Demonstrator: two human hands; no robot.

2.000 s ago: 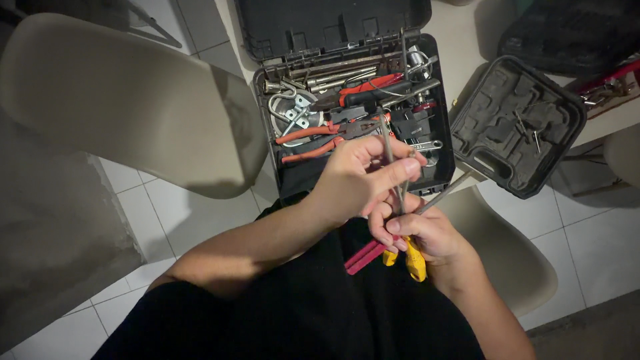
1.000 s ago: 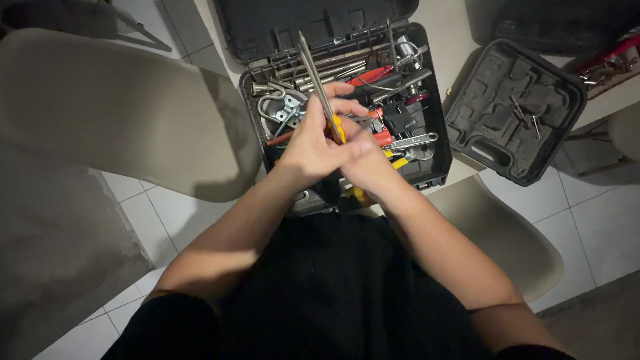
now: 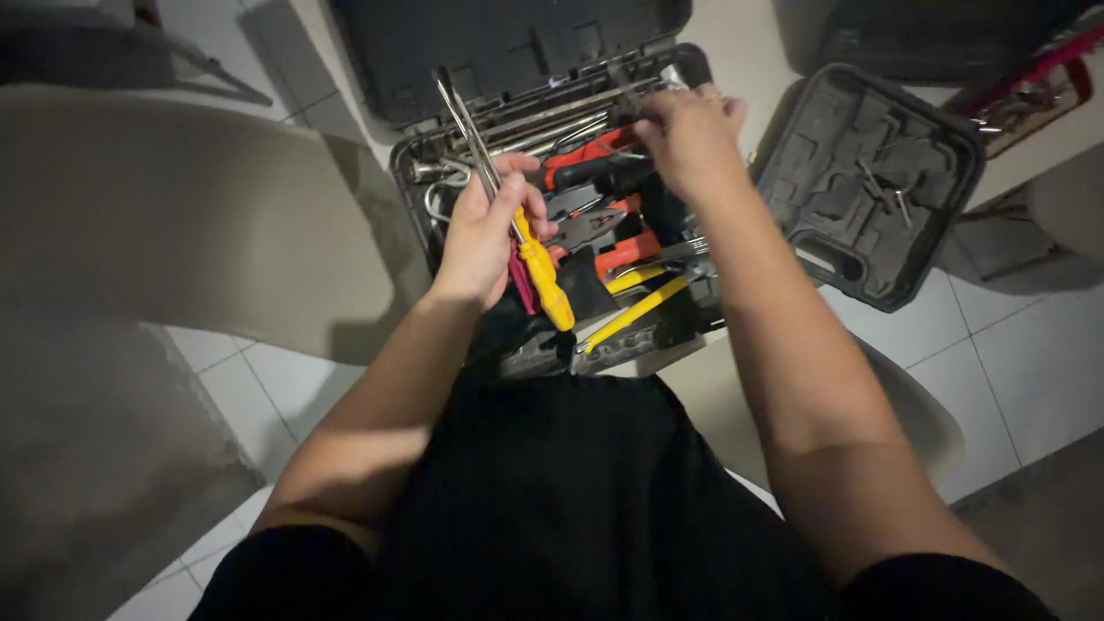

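Observation:
Two or more screwdrivers, one with a yellow handle (image 3: 545, 280) and one with a magenta handle (image 3: 523, 280), are gripped in my left hand (image 3: 487, 224), their metal shafts pointing up and left. They are over a black plastic toolbox (image 3: 416, 216). My right hand (image 3: 694, 142) reaches over the box's upper right part; its fingertips are blurred, and whether they hold something is unclear. Between the hands lie red-and-black handles (image 3: 595, 155) and pliers with grey jaws (image 3: 591, 226). A yellow-handled tool (image 3: 636, 315) lies near the front of the box.
The toolbox's lid (image 3: 517, 43) stands raised behind it. To the right, a black moulded tool case (image 3: 940, 250) holds small metal pieces (image 3: 901, 207). A beige chair (image 3: 190, 216) is at left, another chair (image 3: 914, 388) at lower right.
My hands, together before, have moved apart. The right one has moved up and right over the box, while the left holds the screwdrivers. Yellow handles at the box's front are now more visible.

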